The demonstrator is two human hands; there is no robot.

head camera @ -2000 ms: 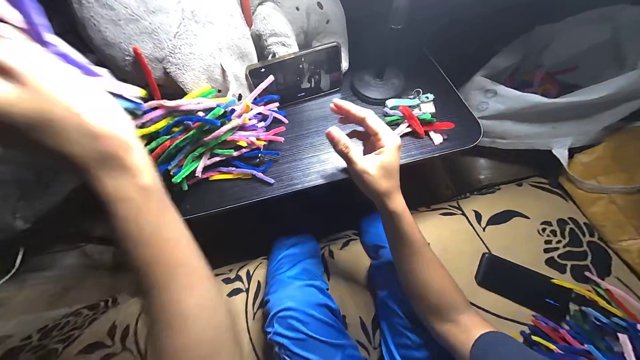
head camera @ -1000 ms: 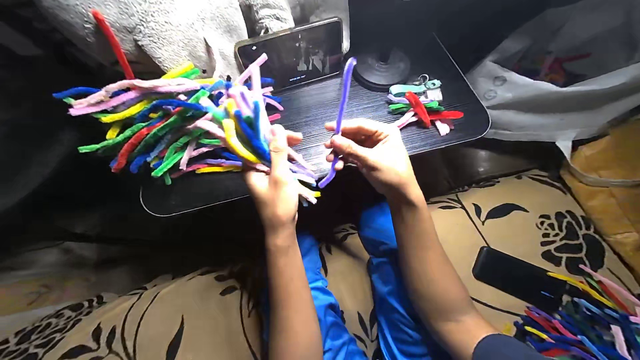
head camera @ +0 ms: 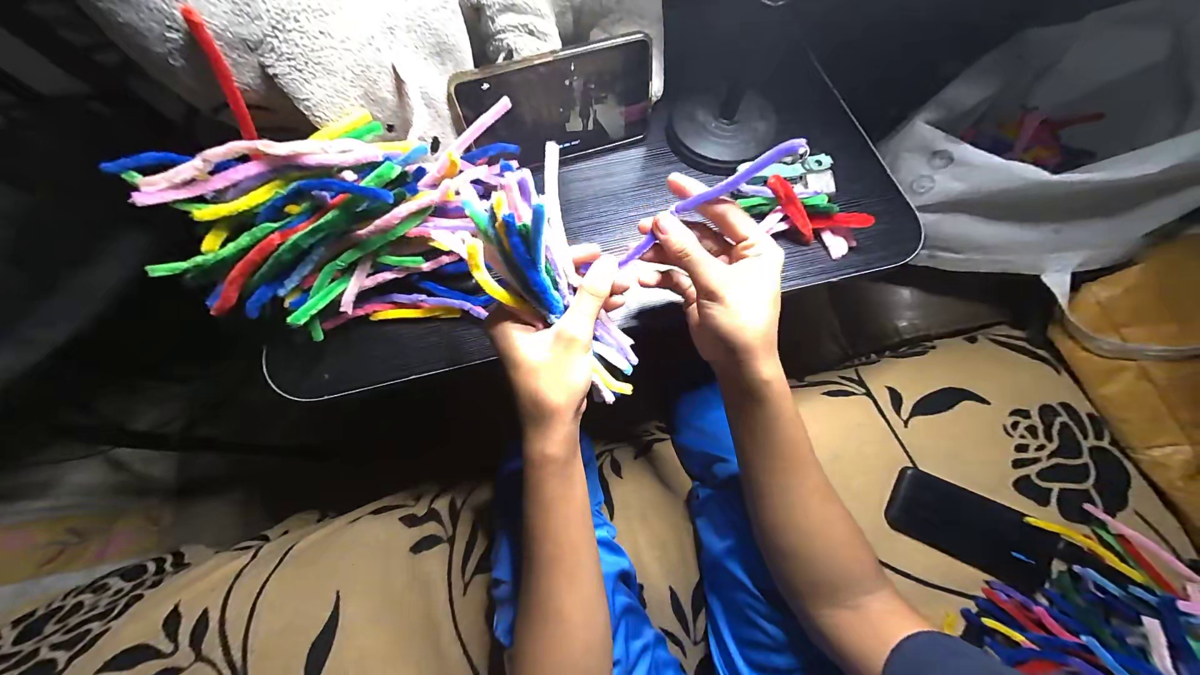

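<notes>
My left hand (head camera: 558, 347) is closed around a bundle of short, mixed-colour pipe cleaners (head camera: 530, 253) above the front edge of a black table. Just to its right, my right hand (head camera: 727, 272) grips a purple pipe cleaner (head camera: 741, 178) between thumb and fingers. The purple piece slants up to the right, its lower end close to my left fingertips; whether my left fingers also pinch it, I cannot tell. A large loose pile of colourful pipe cleaners (head camera: 309, 225) lies on the left side of the table, partly behind the held bundle.
A phone (head camera: 581, 94) leans against a grey plush toy (head camera: 328, 56). Near a round stand base (head camera: 727, 127) lie red and green pieces (head camera: 797, 206). A white bag (head camera: 984, 206) is at right. On the patterned cushion are a black device (head camera: 970, 525) and more pipe cleaners (head camera: 1087, 619).
Two seconds ago my right hand was empty; it took hold of the purple pipe cleaner. My left hand came in from the left with its bundle. The purple piece has since tilted from near upright to slanting.
</notes>
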